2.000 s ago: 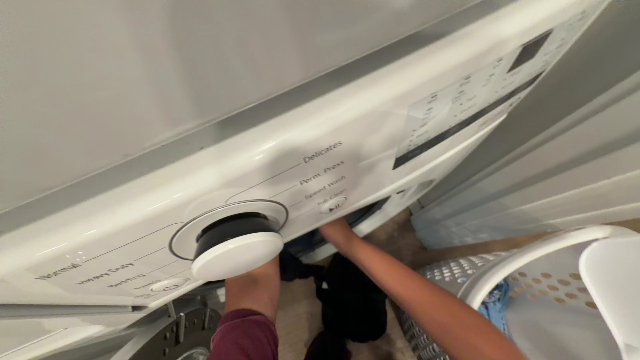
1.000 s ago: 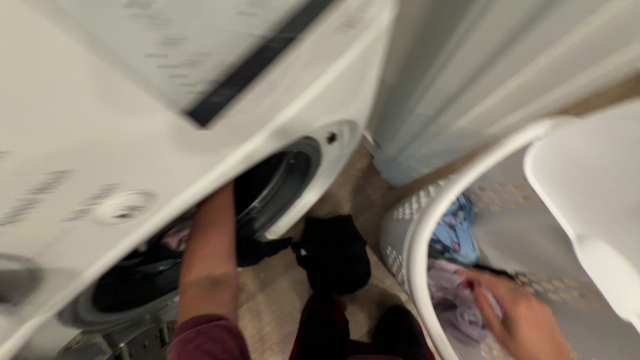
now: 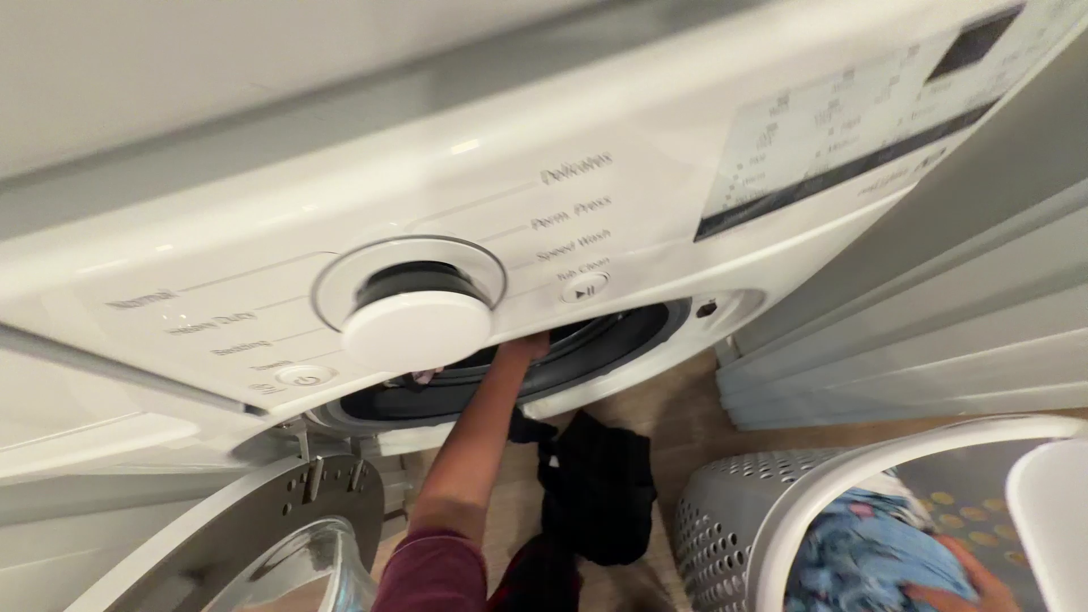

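Note:
A white front-loading washing machine (image 3: 476,195) fills the upper view, its round door (image 3: 340,510) swung out at lower left. My left hand (image 3: 527,344) reaches in at the drum opening (image 3: 629,344); its fingers are hidden inside. Some patterned cloth (image 3: 425,374) shows left of it at the opening. A black garment (image 3: 595,489) hangs from or lies below the drum's rim. At the lower right, my right hand (image 3: 969,578) is in a laundry basket (image 3: 790,501), its fingers against blue clothing (image 3: 875,544); whether they grip it is unclear.
The dial (image 3: 416,331) juts out over the drum opening. A pale ribbed panel (image 3: 918,340) stands at the right, above the basket. A white handle-like plastic part (image 3: 1050,501) crosses the basket's right side. The floor (image 3: 680,408) shows between machine and basket.
Two seconds ago both arms reached toward the drum; one second ago my right hand was over the basket, and it is lower inside it now. The view has swung back over the dial.

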